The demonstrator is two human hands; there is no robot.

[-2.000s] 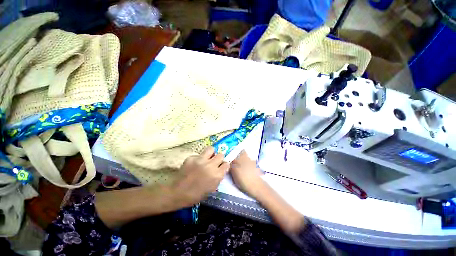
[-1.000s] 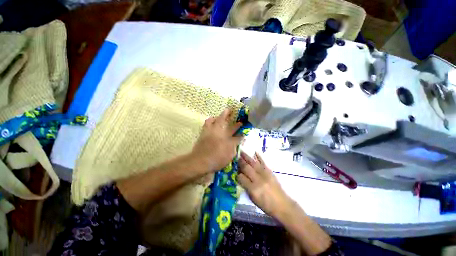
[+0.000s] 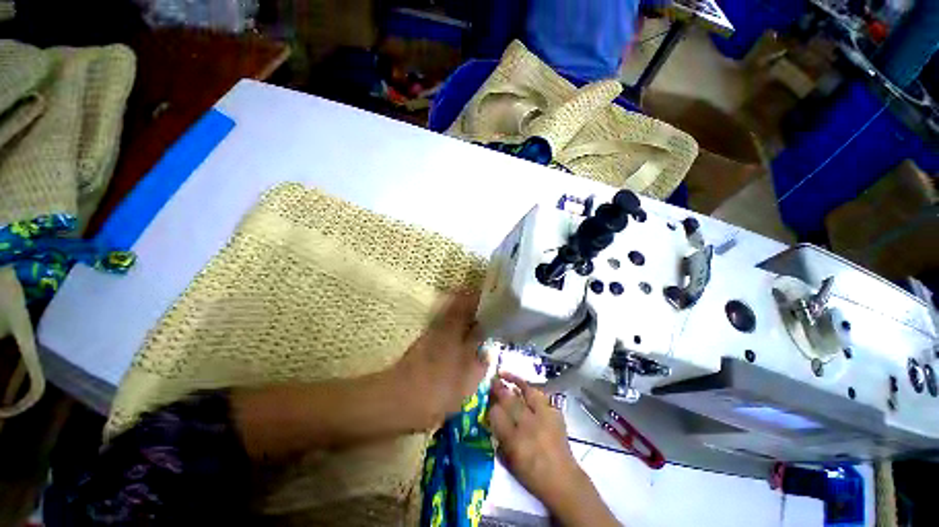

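Note:
The beige woven bag body [image 3: 278, 278] lies flat on the white table, its mouth edge at the sewing machine head [image 3: 535, 268]. The blue floral lining [image 3: 460, 458] hangs from that edge toward my lap. My left hand [image 3: 438, 355], blurred, rests on the bag edge just left of the lit needle area; its fingers are partly hidden by the machine head. My right hand [image 3: 527, 427] is at the lining edge just in front of the needle area, fingertips near the presser foot. Whether either hand grips the cloth is unclear.
Red thread snips [image 3: 635, 437] lie on the machine bed. A blue strip [image 3: 170, 185] runs along the table's left edge. Other beige bags are heaped at left [image 3: 88, 144] and behind the table [image 3: 628, 149]. A small blue item [image 3: 842, 496] is at right. A person in blue stands behind.
The bag has turned and moved from the table's middle to the machine head, its lining now hanging frontward. Both hands moved to the needle area. The camera view has shifted.

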